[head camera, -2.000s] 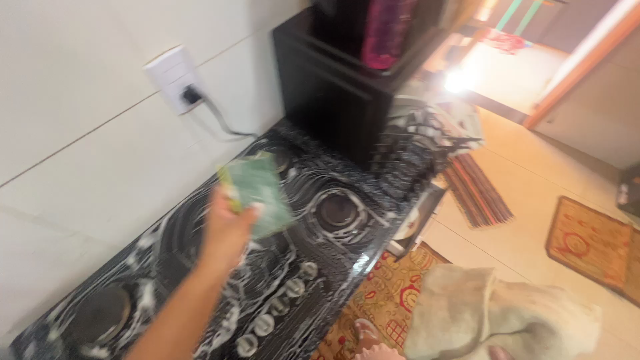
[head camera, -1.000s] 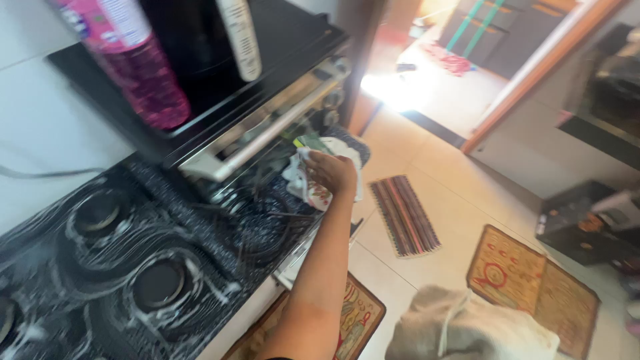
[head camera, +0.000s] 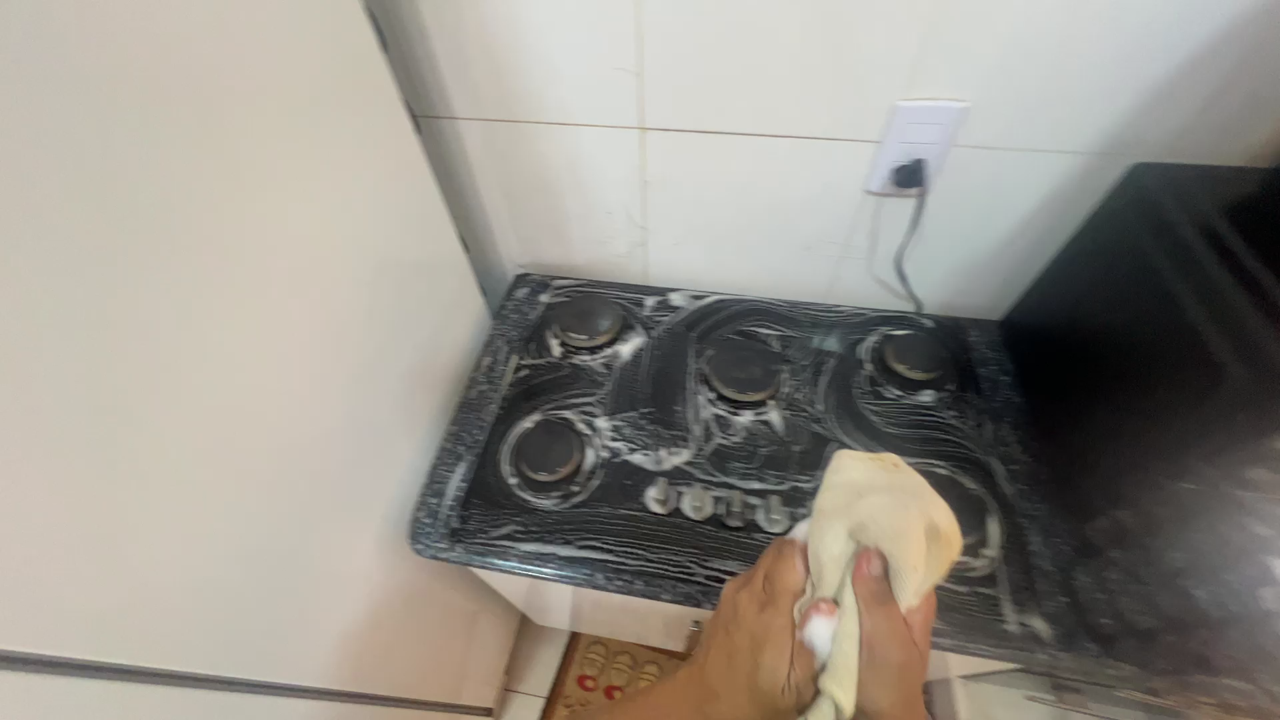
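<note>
A cream cloth (head camera: 880, 510) is bunched between my two hands over the front right part of a black gas cooktop (head camera: 600, 535). My left hand (head camera: 765, 635) grips it from the left, with white foam by the fingers. On the other side my right hand (head camera: 895, 640) holds it, thumb on top. Swirls of soap foam cover the cooktop around the burners, such as the center burner (head camera: 743, 368). Several control knobs (head camera: 697, 500) line its front. The cloth hides most of the front right burner.
A pale panel (head camera: 230, 350) rises at the left. White wall tiles behind carry an outlet (head camera: 915, 148) with a plugged-in cord (head camera: 903, 255). To the right stands a black appliance (head camera: 1150, 260). A patterned mat (head camera: 615, 670) lies on the floor below.
The green sponge seen earlier in one hand is out of view. Both hands now grip the cream cloth over the cooktop. The view has swung left from the floor and doorway.
</note>
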